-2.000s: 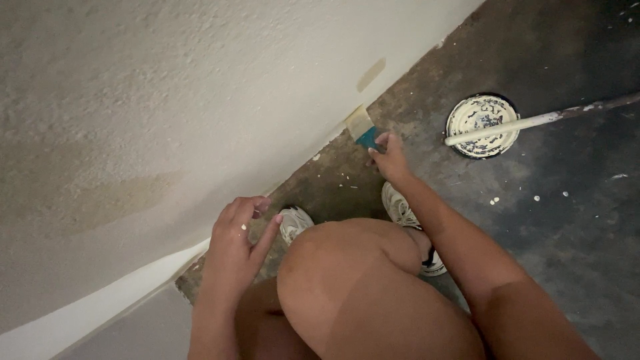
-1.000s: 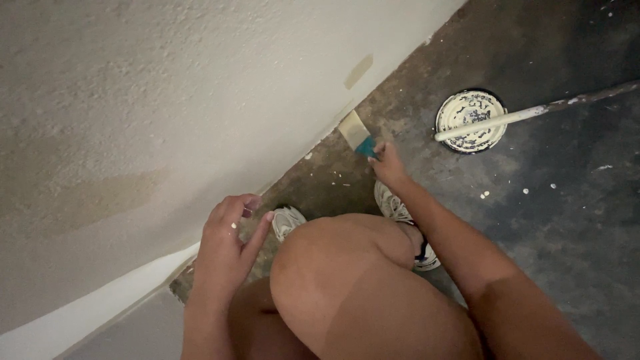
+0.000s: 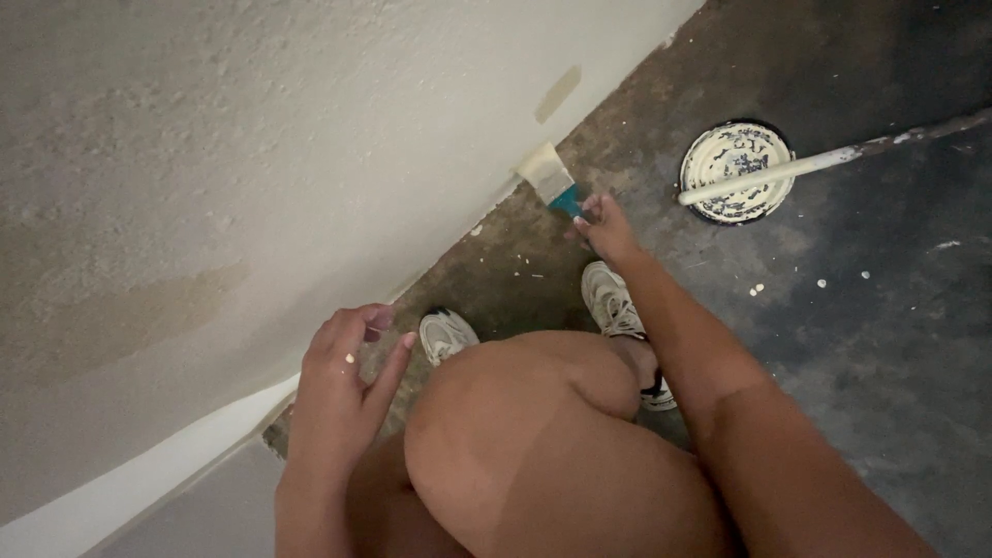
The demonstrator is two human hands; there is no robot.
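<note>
My right hand (image 3: 608,229) is closed on the teal handle of a flat paintbrush (image 3: 552,177). The brush's pale bristles lie against the bottom edge of the white wall (image 3: 403,132), where it meets the floor. My left hand (image 3: 345,372) is raised beside the wall at the lower left, fingers apart and slightly curled, holding nothing; a fleck of cream paint sits on its back. My bent knee and sneakers are between the hands.
A paint-covered round lid (image 3: 732,159) is on the dark concrete floor (image 3: 876,372) at the right, with a paint-coated stick (image 3: 821,161) across it. Paint drops dot the floor. The wall bears a beige patch (image 3: 558,94) above the brush and a larger brownish one at the left.
My right hand and the brush stay low at the wall's base; the brush has shifted slightly and its angle has changed. My left hand remains empty.
</note>
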